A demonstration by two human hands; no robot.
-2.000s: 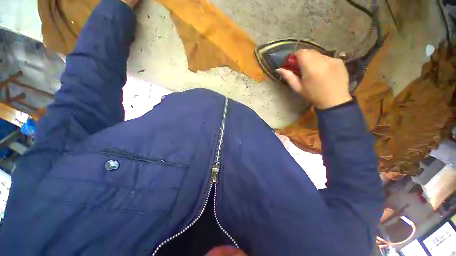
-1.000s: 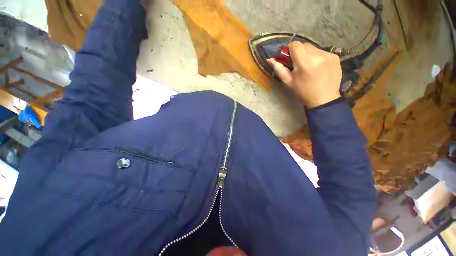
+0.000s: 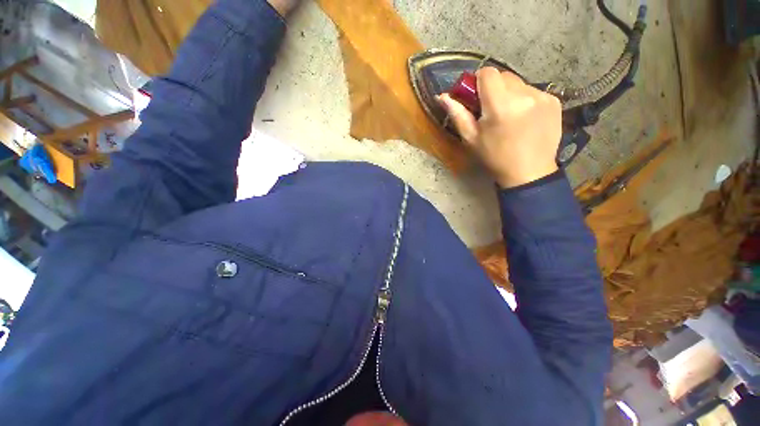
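My right hand is closed around the red handle of the electric steam iron. The iron lies on the worktable, its pointed end towards the left, at the right edge of the leather panel. The panel is an orange-brown strip with a duller ragged flap on its near side. My left hand is mostly cut off by the top edge; only a bit near the wrist shows, so its fingers are hidden.
A ribbed hose runs from the iron to the far right. Dark shears lie by a crumpled brown leather pile at right. Another brown piece lies at upper left. A wooden frame stands on the floor at left.
The whole view has shifted, so the table things sit differently in the picture. The iron stays in my right hand beside the strip, and more of the shears shows.
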